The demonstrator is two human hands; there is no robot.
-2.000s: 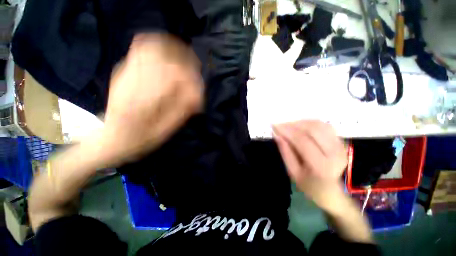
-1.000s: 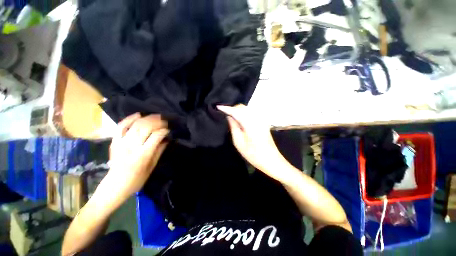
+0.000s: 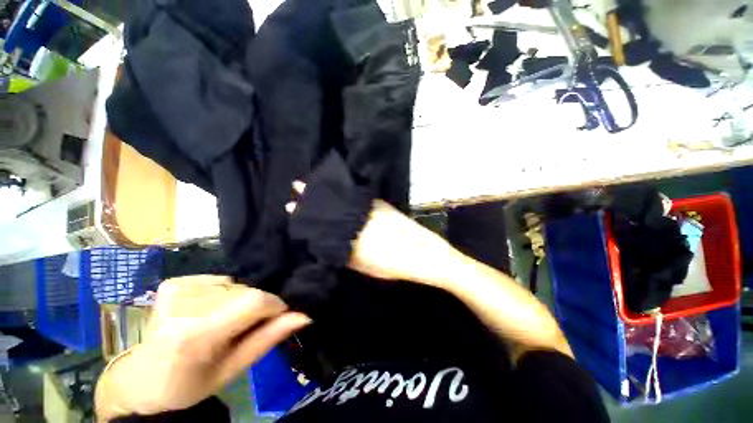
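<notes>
The large black garment (image 3: 285,107) lies over the table's front edge and hangs towards my lap. My right hand (image 3: 376,241) is mostly covered by a gathered black part of it; only the wrist side shows, and fingertips peek out at that part's left edge. My left hand (image 3: 219,330) is low on the left, back up, slightly blurred, with thumb and fingertips close together at the lower edge of the cloth. Whether they pinch it cannot be told.
Shears (image 3: 596,95) and black scraps (image 3: 499,58) lie on the white table (image 3: 495,165). An orange-brown handle (image 3: 615,37) is beside them. A red basket (image 3: 731,256) stands in a blue crate (image 3: 586,306) below right. A pale machine (image 3: 33,128) is at the far left.
Both hands went from apart to the cloth's front edge. Since then my left hand has moved down, and my right hand has moved left under the cloth. The view has shifted.
</notes>
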